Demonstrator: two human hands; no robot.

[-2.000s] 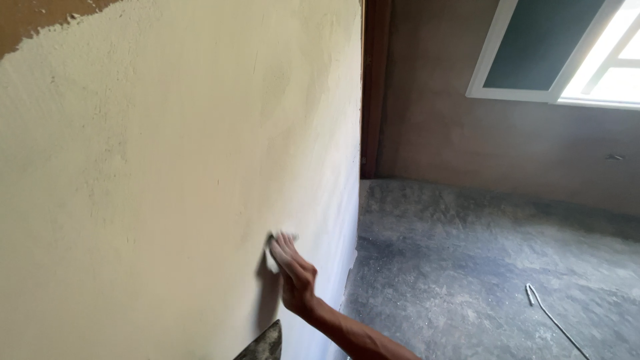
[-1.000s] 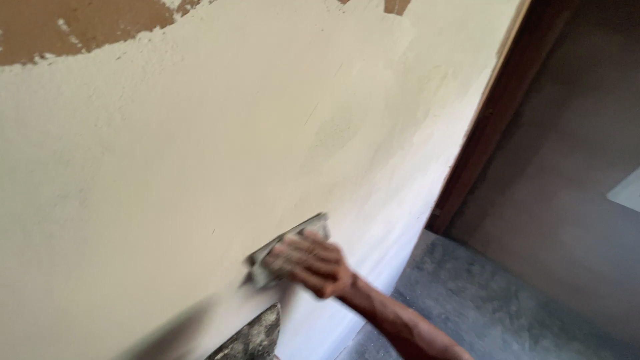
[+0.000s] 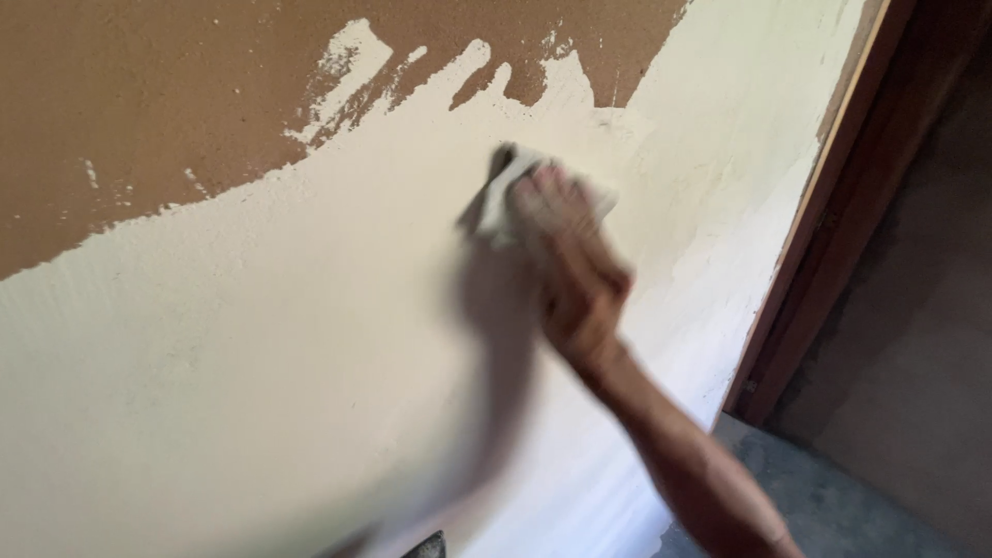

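My right hand, blurred by motion, grips a flat putty-smeared spreading blade against the wall. Pale wet-looking putty coats most of that wall, and its ragged upper edge borders bare brown plaster. The hand is just below this border, and its shadow falls on the coated part to the left. At the bottom edge shows the tip of a dark, putty-stained tool; what holds it is out of frame. My left hand is not in view.
A dark reddish wooden door frame runs along the wall's right edge. Beyond it are a shadowed brown wall and, at the lower right, a grey concrete floor.
My right hand has moved up the wall with the blade, close to the bare plaster. The view has swung left and up, and the window and far floor have left it.
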